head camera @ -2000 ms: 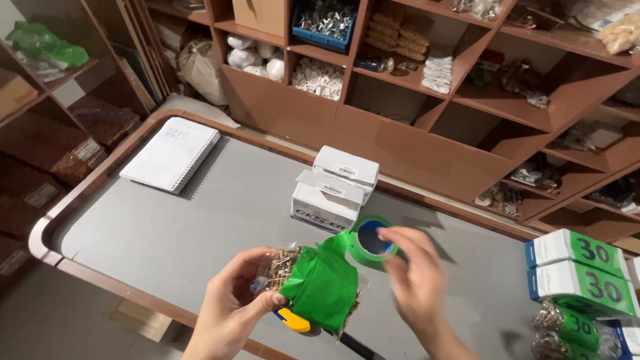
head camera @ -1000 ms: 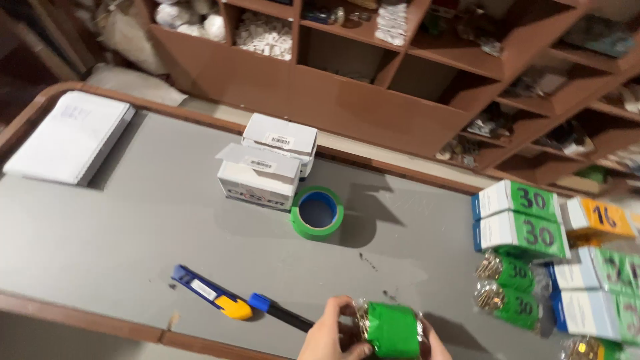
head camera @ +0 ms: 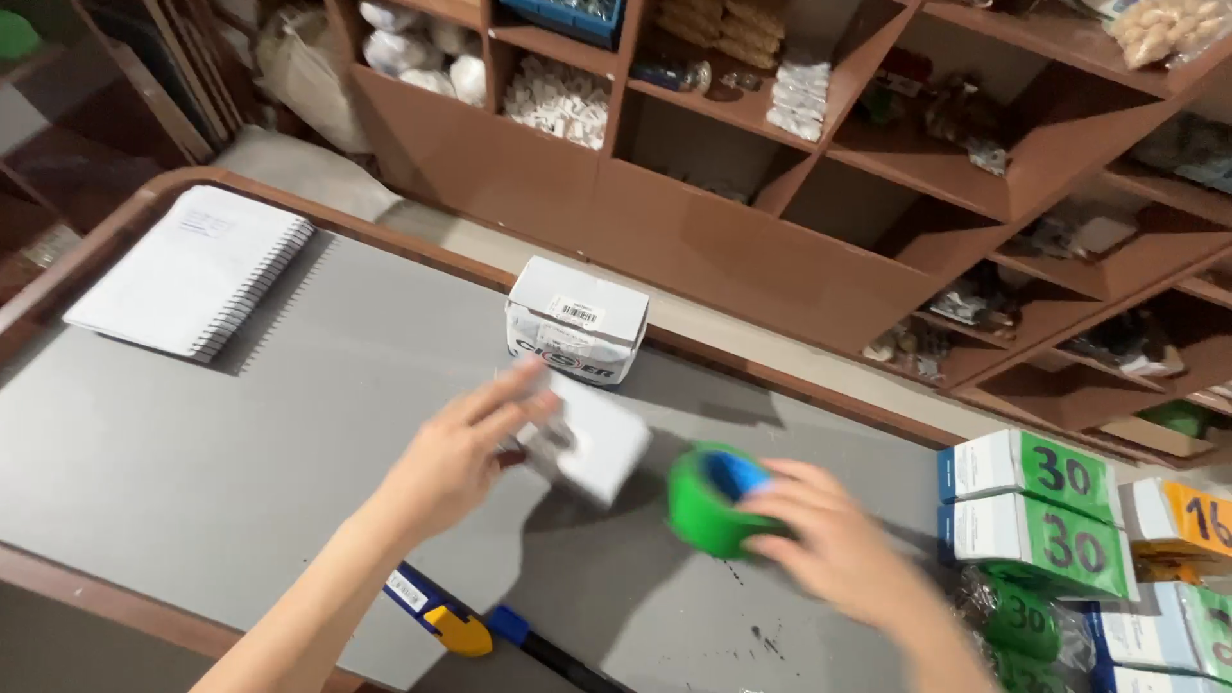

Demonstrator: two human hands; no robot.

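Observation:
My left hand [head camera: 462, 452] is at a small white cardboard box [head camera: 602, 438], which is blurred and tilted over the table; the fingers are at its left side, and how firmly they hold it is unclear. My right hand [head camera: 818, 529] grips a roll of green tape [head camera: 695, 505] with a blue core by its right side. Just behind the blurred box stands a second white box [head camera: 577, 313] with a barcode label. A blue and yellow utility knife [head camera: 438, 611] and a black marker with a blue cap [head camera: 553, 654] lie near the front edge.
A spiral notebook [head camera: 192, 269] lies at the table's back left. White boxes with green tape [head camera: 1035, 539], a box with orange tape [head camera: 1179, 520] and taped bags [head camera: 1020, 616] stand at the right. Brown shelving [head camera: 731, 241] with small parts rises behind the table's raised wooden rim [head camera: 414, 248].
The green-taped bag of metal pieces has left my hands. The tape roll, on the table one second ago, is now in my right hand. The front white box has moved from beside the other box.

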